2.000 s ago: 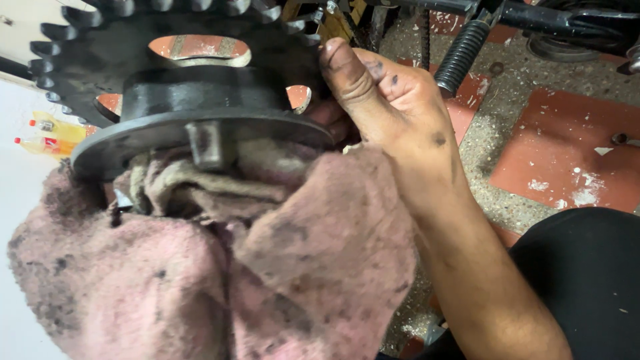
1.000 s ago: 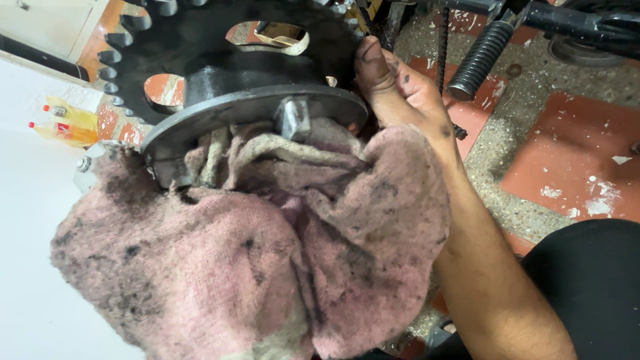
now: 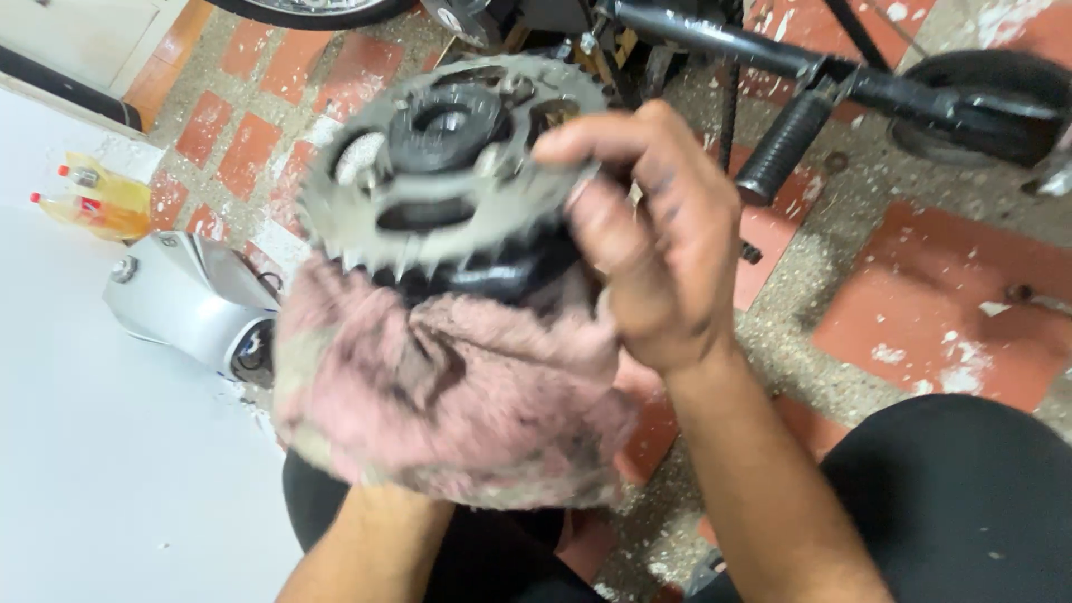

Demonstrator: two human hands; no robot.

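A toothed rear sprocket on its hub carrier (image 3: 502,197) is held up in front of me, its flat face and central bearing hole tilted toward the camera. Around its right edge my right hand (image 3: 670,226) is closed, thumb and fingers on the rim; it is slightly blurred. A stained pink cloth (image 3: 452,394) bunches against the underside of the part. Beneath that cloth my left hand is hidden; only the left wrist (image 3: 398,502) shows, so its fingers cannot be made out.
Plastic bottles of yellow liquid (image 3: 117,205) and a silver motorcycle fuel tank (image 3: 193,293) are at the left, by a white surface (image 3: 126,469). A motorcycle's footpeg (image 3: 787,151) and frame tube (image 3: 712,38) lie at the upper right. Part of a wheel (image 3: 318,12) shows at the top.
The sprocket has turned over: earlier the carrier's flange and underside faced me, now its bolted face does. My left wrist has come into view below the cloth. The view has shifted, showing more floor.
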